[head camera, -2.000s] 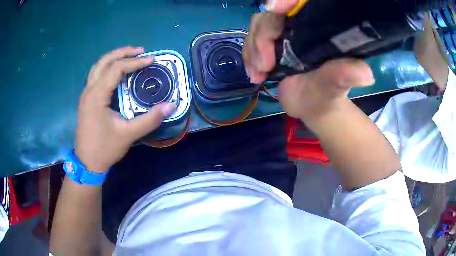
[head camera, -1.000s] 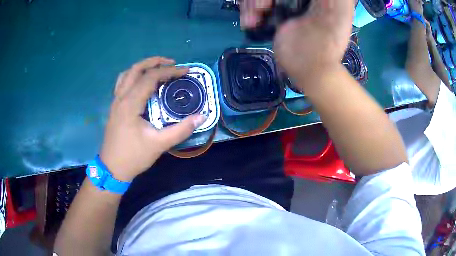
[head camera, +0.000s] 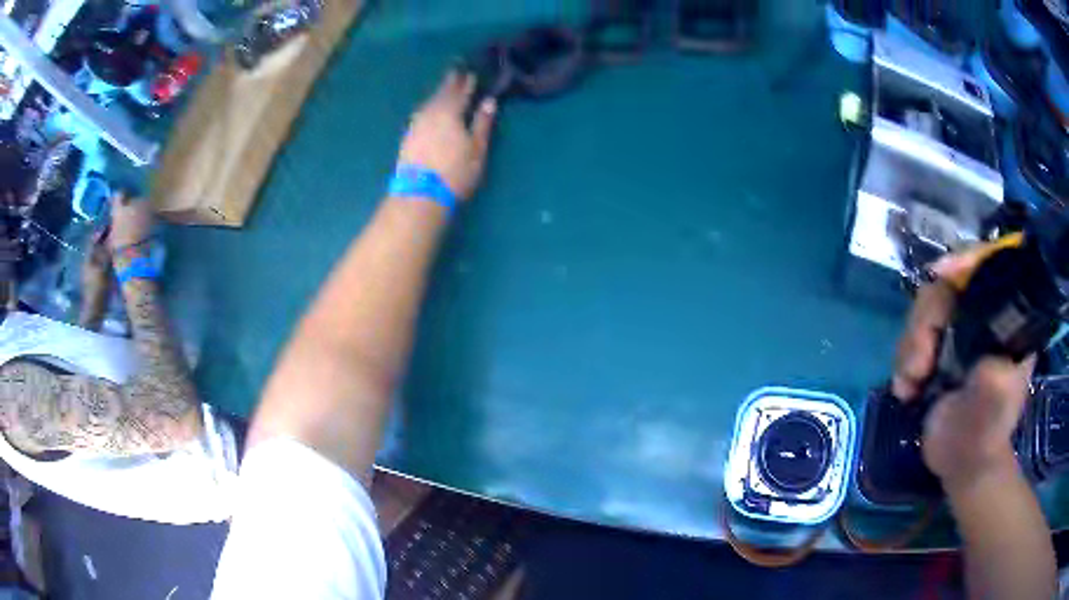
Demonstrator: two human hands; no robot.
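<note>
My left hand (head camera: 446, 147) reaches to the far side of the mat, its blurred fingertips at the near end of a row of black front frames (head camera: 545, 61); whether it grips one is unclear. My right hand (head camera: 964, 387) holds the black and yellow electric screwdriver (head camera: 1006, 293) at the right. An unframed light-blue speaker unit (head camera: 794, 455) lies face up near the front edge, its silver baffle and black cone showing. A black-fronted speaker (head camera: 893, 440) is right of it, partly hidden by my right hand. Brown straps hang at the near sides.
A silver-white metal box (head camera: 926, 176) stands at the right, beyond the screwdriver. A long brown cardboard tray (head camera: 240, 135) lies at the far left. Another person's tattooed arm (head camera: 152, 316) is at the left. Another dark-fronted speaker (head camera: 1047, 428) is at the right edge.
The view has swung left. My left hand has let go of the unframed speaker and moved far out to the black frames. My right hand still holds the screwdriver, now near the black-fronted speaker.
</note>
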